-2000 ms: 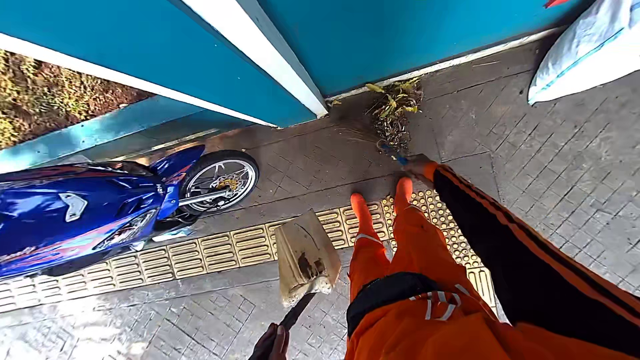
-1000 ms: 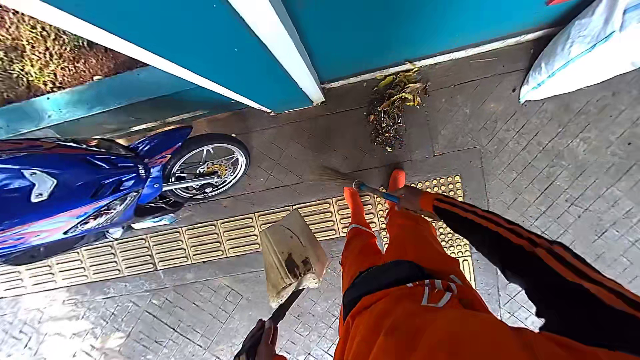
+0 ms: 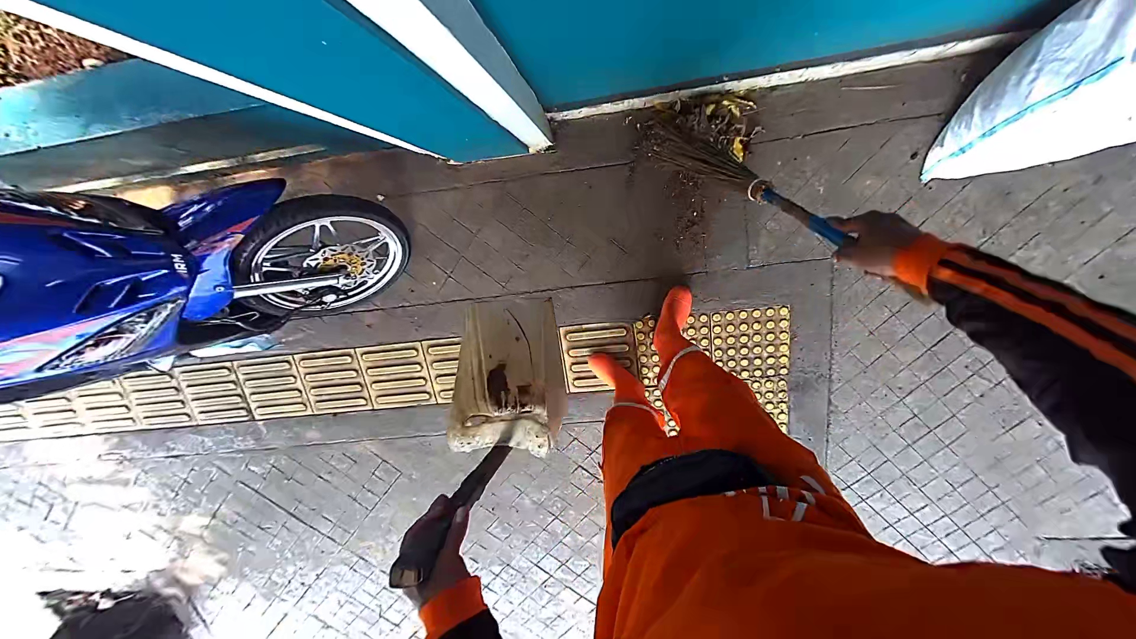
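Observation:
My right hand (image 3: 874,241) grips the blue handle of a stick broom (image 3: 710,164) at the right. Its bristles spread over a pile of dry leaves and dirt (image 3: 732,115) by the foot of the teal wall. Loose dirt (image 3: 688,213) trails from the pile toward my feet. At the lower left my left hand (image 3: 435,546) is closed around the dark handle of a long dustpan (image 3: 510,355). The pan, pale and stained, lies left of my orange boots with its open end toward the wall and a dark patch inside.
A blue motorcycle (image 3: 98,284) stands at the left, its front wheel (image 3: 324,257) near the dustpan. A white sack (image 3: 1038,98) leans at the upper right. Yellow tactile paving (image 3: 324,383) crosses the grey pavement. The teal wall (image 3: 710,44) and a white-edged post (image 3: 470,62) bound the top.
The broom has swung away from beside my boots, up to the leaf pile. My right hand has moved outward with it. The leaf pile looks smaller and is partly covered by the bristles.

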